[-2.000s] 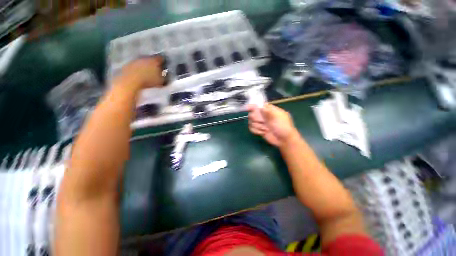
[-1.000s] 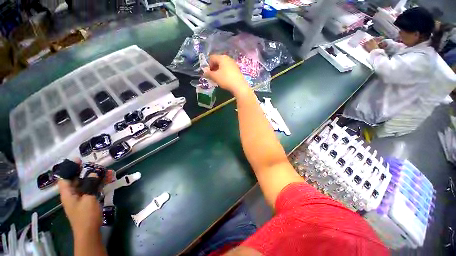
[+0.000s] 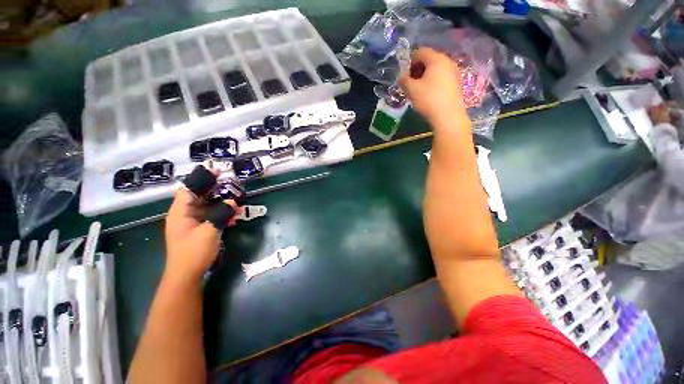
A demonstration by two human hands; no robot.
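Note:
My left hand (image 3: 193, 225), with black covers on the fingertips, holds a dark watch head (image 3: 227, 189) in front of the white foam tray (image 3: 341, 144). A pale strap end (image 3: 252, 213) shows just right of the fingers; whether it joins this watch is unclear. My right hand (image 3: 436, 86) is at the clear plastic bags (image 3: 379, 37), fingers bent together; whether they grip anything cannot be told. A loose short strap half (image 3: 271, 262) lies on the green mat. Several watches with pale straps lie on the foam tray.
A compartment tray (image 3: 124, 75) with several dark heads stands behind the foam tray. A slotted tray (image 3: 111, 315) is at left, a crumpled bag (image 3: 43, 161) above it. A green-faced item (image 3: 387, 124) and white straps (image 3: 491, 184) lie near my right arm. Stacked trays (image 3: 559, 281) are below right.
The view has swung right and partly back. Since the oldest frame, my right hand has moved from the foam tray to the bags, and my left hand from the compartment tray to the foam tray's front.

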